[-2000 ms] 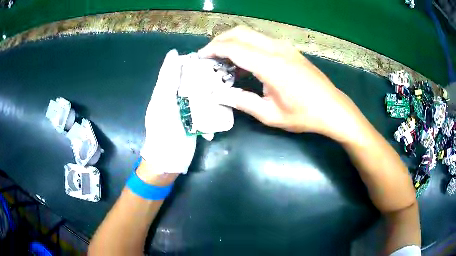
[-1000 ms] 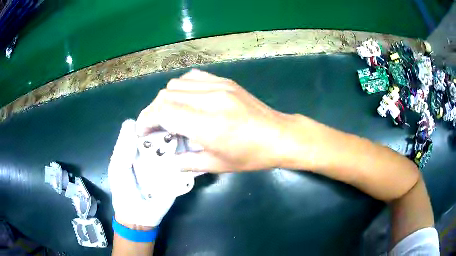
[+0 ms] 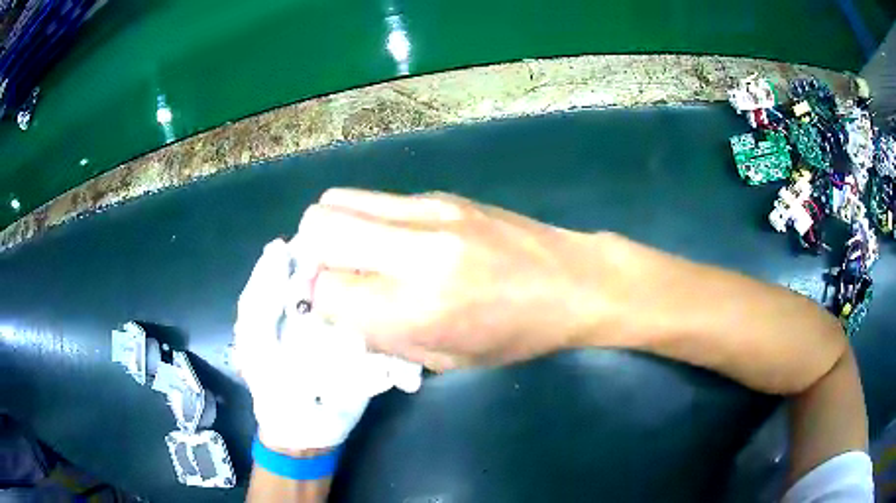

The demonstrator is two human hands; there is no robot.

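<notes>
A white plastic housing is between my hands above the dark bench. It blends with the glove, and one small dark round spot shows on it. My left hand, in a white glove with a blue wristband, holds it from the left and below. My bare right hand lies over its top with the fingers curled around it. The fingertips and most of the housing are hidden. No circuit board shows between my hands.
Three white housings lie in a line on the dark bench at lower left. A tangled pile of wired green boards lies at right. A worn pale ledge separates the bench from the green belt.
The housing was turned and its green board edge went out of sight. My right hand closed over the metal pins on top. The view shifted, so the stock shows at different places.
</notes>
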